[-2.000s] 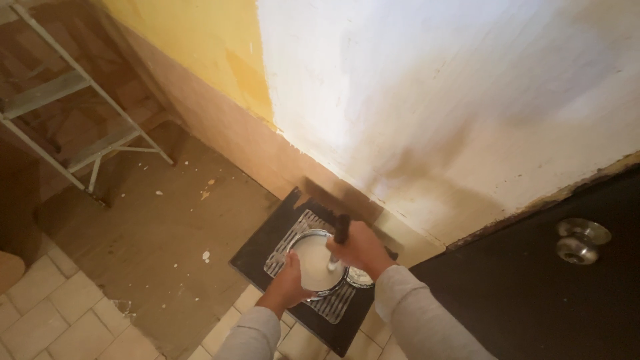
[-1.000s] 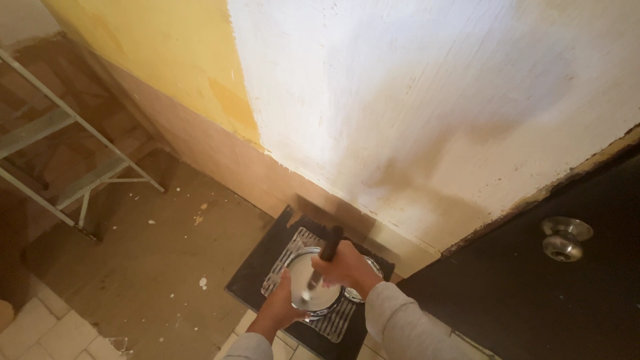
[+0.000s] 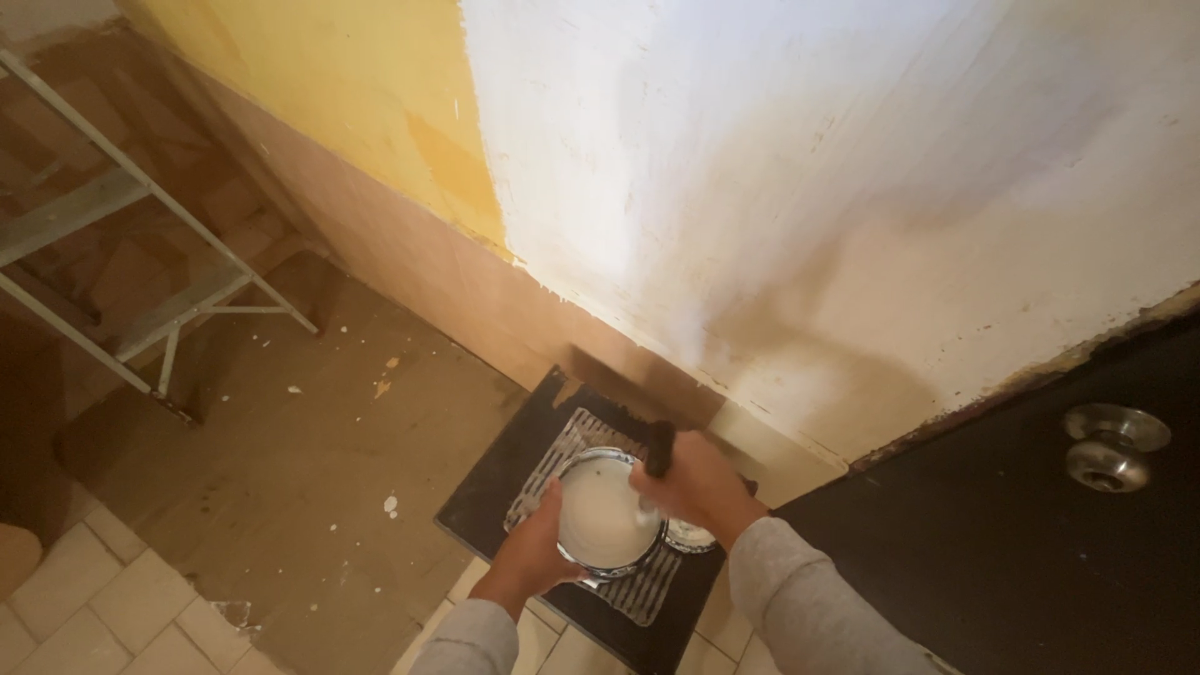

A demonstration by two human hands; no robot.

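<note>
A round open can of whitish paint (image 3: 607,514) stands over a striped mat on a dark square board (image 3: 487,497). My left hand (image 3: 536,553) holds the can by its left side, thumb at the rim. In my right hand (image 3: 694,483) is a tool with a dark handle (image 3: 660,448), held over the right part of the can; its lower end is at the paint, and its kind cannot be made out. A paint-smeared round lid (image 3: 692,534) lies just right of the can, partly under my right hand.
A metal stepladder (image 3: 178,211) stands at the left. The wall (image 3: 600,141) ahead is part yellow, part white, with a pinkish lower band. A dark door with a round metal knob (image 3: 1108,464) is at the right. Paint flecks dot the brown floor (image 3: 309,487) beside pale tiles (image 3: 141,581).
My right hand has shifted the dark-handled tool within the can, and the handle's tilt has changed. My left hand remains on the can's side.
</note>
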